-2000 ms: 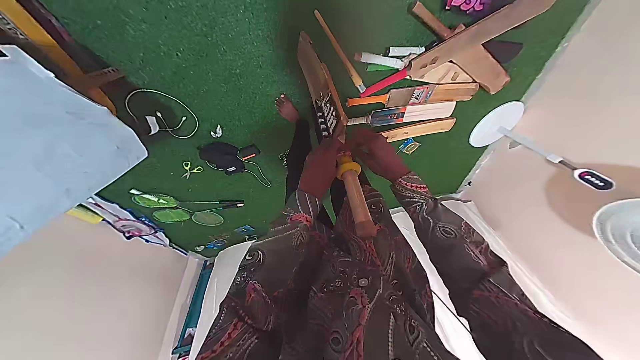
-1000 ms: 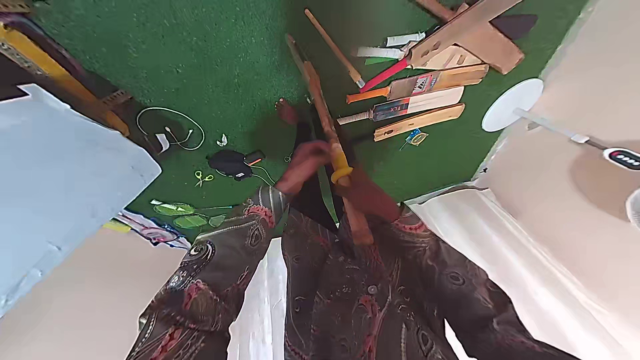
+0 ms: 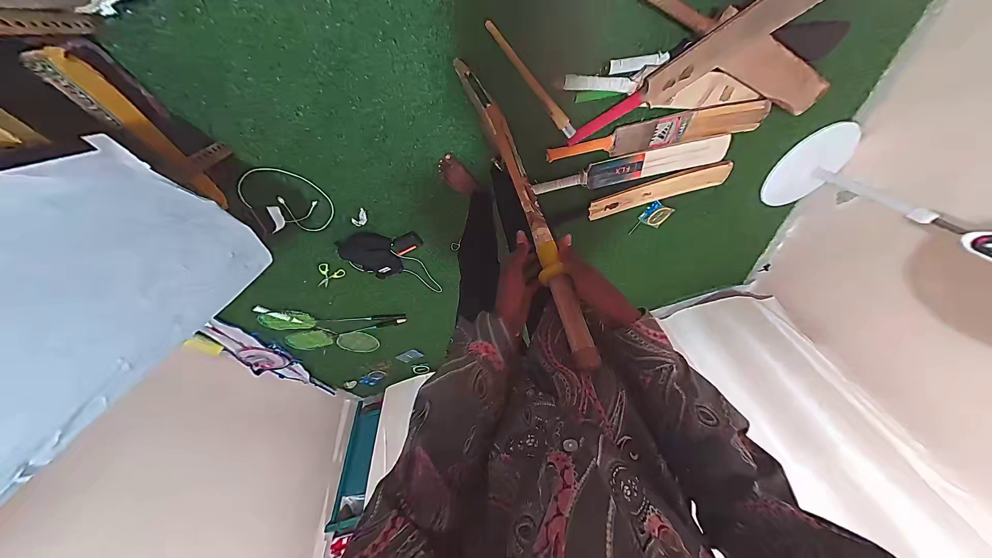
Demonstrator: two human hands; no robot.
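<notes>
A wooden cricket bat (image 3: pixel 508 147) is held between my two hands, seen nearly edge-on, its blade pointing away and its bare handle toward my body. Yellow tape (image 3: pixel 549 260) wraps the handle near the blade's shoulder. My left hand (image 3: pixel 518 283) is on the left side of the taped part, at the picture's left. My right hand (image 3: pixel 593 283) appears at the picture's right, against the other side of the same part. Which hand is anatomically which follows the sleeves at each side. Fingers of both hands are partly hidden behind the bat.
Several cricket bats (image 3: pixel 659 190) and a wooden stick (image 3: pixel 531 81) lie on the green carpet at right. Scissors (image 3: pixel 331 273), a black bag (image 3: pixel 372 253), a white cable (image 3: pixel 285 200) and badminton rackets (image 3: pixel 358 342) lie at left. A white round stand base (image 3: pixel 810 164) is at far right.
The bat has turned from showing its blade face to nearly edge-on. The hand at the left has moved from over the bat to its side.
</notes>
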